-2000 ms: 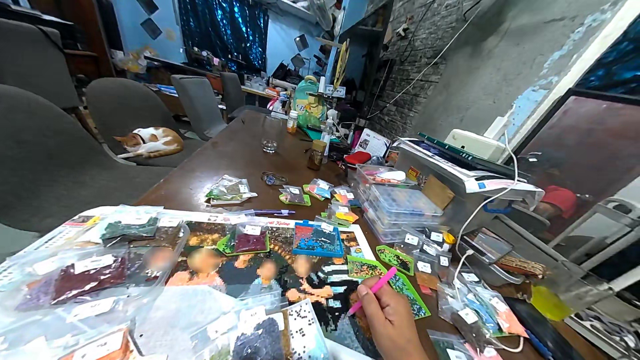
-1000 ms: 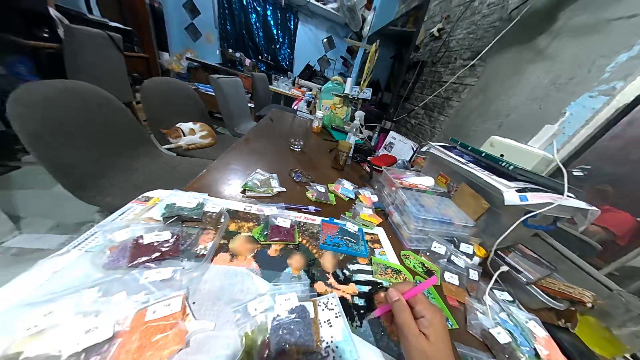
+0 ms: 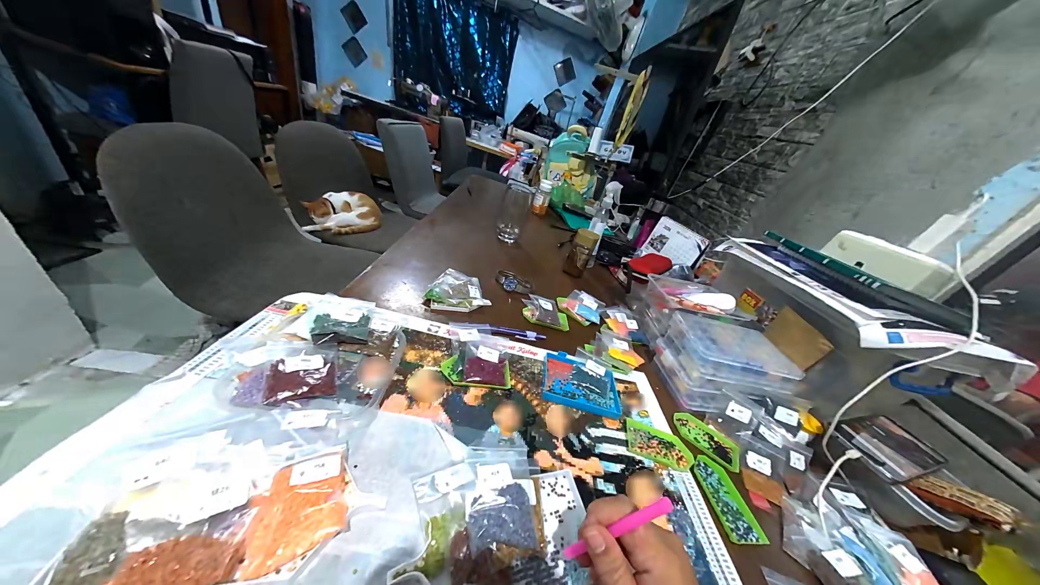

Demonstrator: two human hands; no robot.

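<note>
My right hand [image 3: 638,544] grips a pink pen-shaped applicator [image 3: 621,526] near the bottom. Its lower tip is over a white tray [image 3: 559,497] of small dark beads. Under the hand and trays lies a diamond-painting canvas [image 3: 455,418] with a picture of several people. Beside the white tray, a bag of grey-blue beads [image 3: 502,516] rests on other bags. Green trays of beads [image 3: 727,500] stand to the right, a blue tray [image 3: 581,383] farther up, and a green tray with a bag of dark red beads [image 3: 483,366] left of it. My left hand is out of view.
Bags of orange beads [image 3: 292,512] and more bead bags cover the left front. Stacked clear plastic boxes [image 3: 723,357] and a phone [image 3: 890,447] with a white cable are at right. A drinking glass [image 3: 510,215] and a wristwatch [image 3: 513,282] stand farther back. A cat [image 3: 345,213] lies on a chair.
My right hand and the pink applicator have moved from the canvas beside the green trays to the white bead tray. The view has turned left.
</note>
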